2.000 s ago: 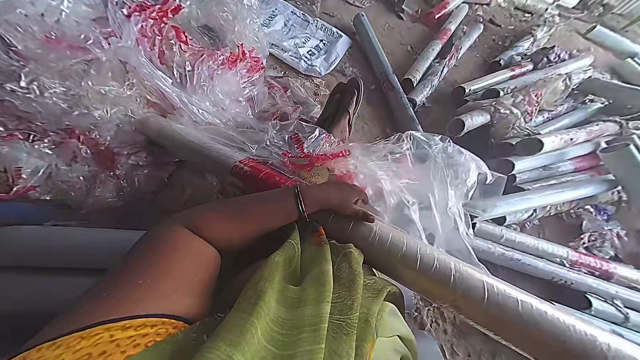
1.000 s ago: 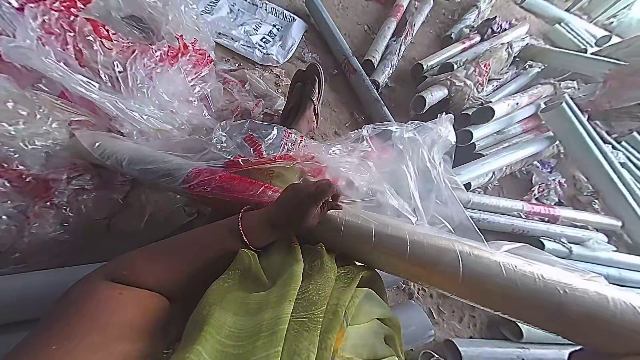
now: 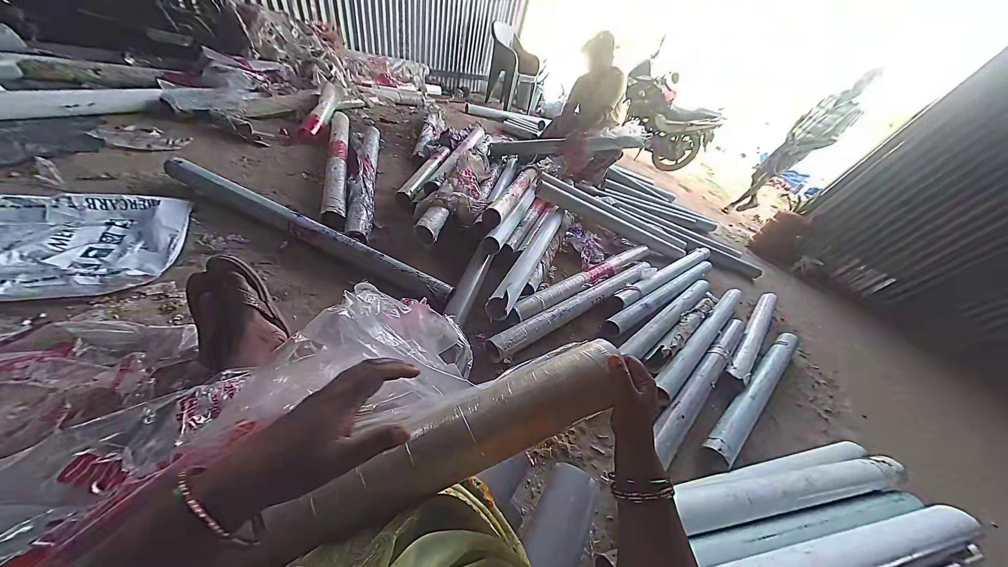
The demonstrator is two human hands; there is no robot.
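Observation:
A long tube (image 3: 472,425) with a shiny, film-like surface lies across my lap, its far end raised to the right. My right hand (image 3: 632,386) grips the tube at that end. My left hand (image 3: 339,425) is over the tube's middle with thumb and fingers spread, and whether its palm touches the tube I cannot tell. Clear plastic film (image 3: 378,339) with red print is bunched behind the tube and below my left arm. The tube's near end is hidden by my left arm and the film.
Many grey pipes (image 3: 551,315) lie on the dirt ground ahead. More pipes (image 3: 795,488) are at the lower right. A printed plastic sack (image 3: 87,244) and a sandalled foot (image 3: 236,315) are at left. Behind sit a person (image 3: 598,87), a motorcycle (image 3: 673,118) and a chair (image 3: 508,63).
The view has swung up and right. My right hand, unseen earlier, now holds the tube's end. My left hand, earlier closed on the tube, has its fingers spread.

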